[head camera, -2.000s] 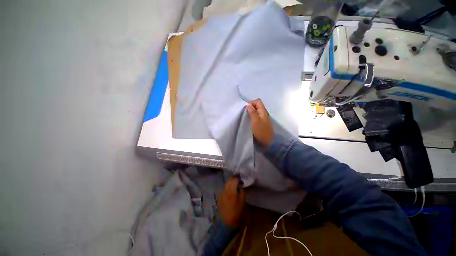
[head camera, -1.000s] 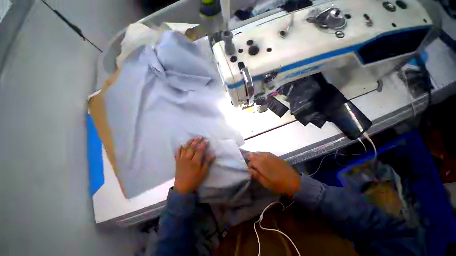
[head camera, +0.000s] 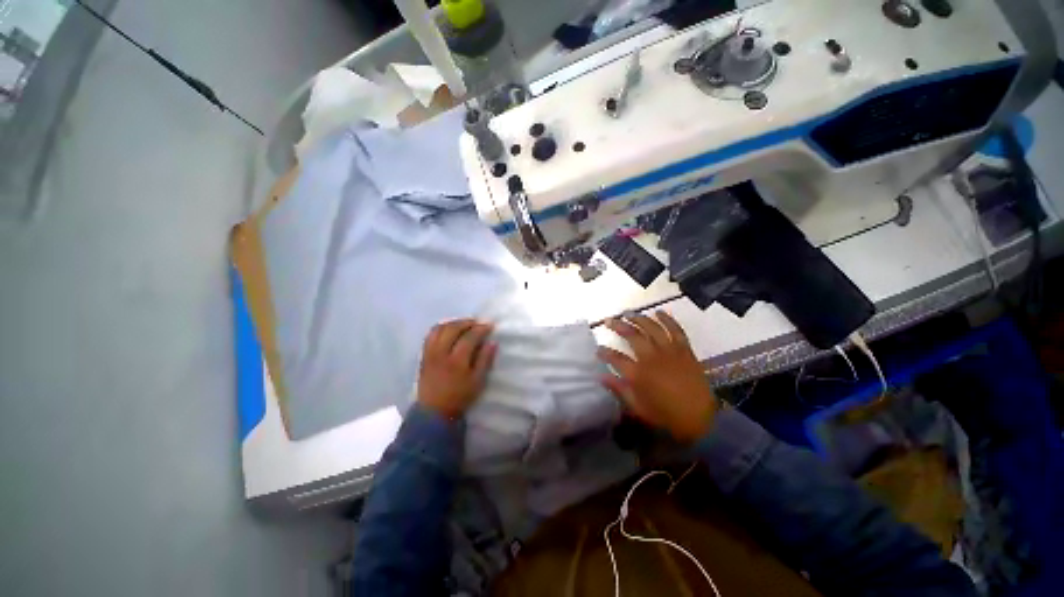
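Note:
A light grey-blue cloth piece (head camera: 543, 379) lies at the table's front edge, just in front of the needle area, and hangs towards the lap. My left hand (head camera: 455, 365) rests on its left side with the fingers on the cloth. My right hand (head camera: 660, 371) is at its right edge, fingers spread, with fingertips on the cloth and table. The white sewing machine head (head camera: 653, 152) stands above, its lamp lighting the needle area. The needle and presser foot are too small and bright to tell. A wide grey-blue pile (head camera: 362, 280) lies to the left.
Black labels (head camera: 632, 259) and a dark crinkled bag (head camera: 706, 239) lie right of the needle, beside a black smartphone (head camera: 823, 292) with a white cable. A bottle with a yellow-green cap (head camera: 463, 14) stands behind the machine. A blue crate with fabric (head camera: 933, 466) is at lower right.
The held cloth has been spread flatter and moved towards the needle area. Both hands are now on either side of it; the right hand's fingers have opened from the cloth edge.

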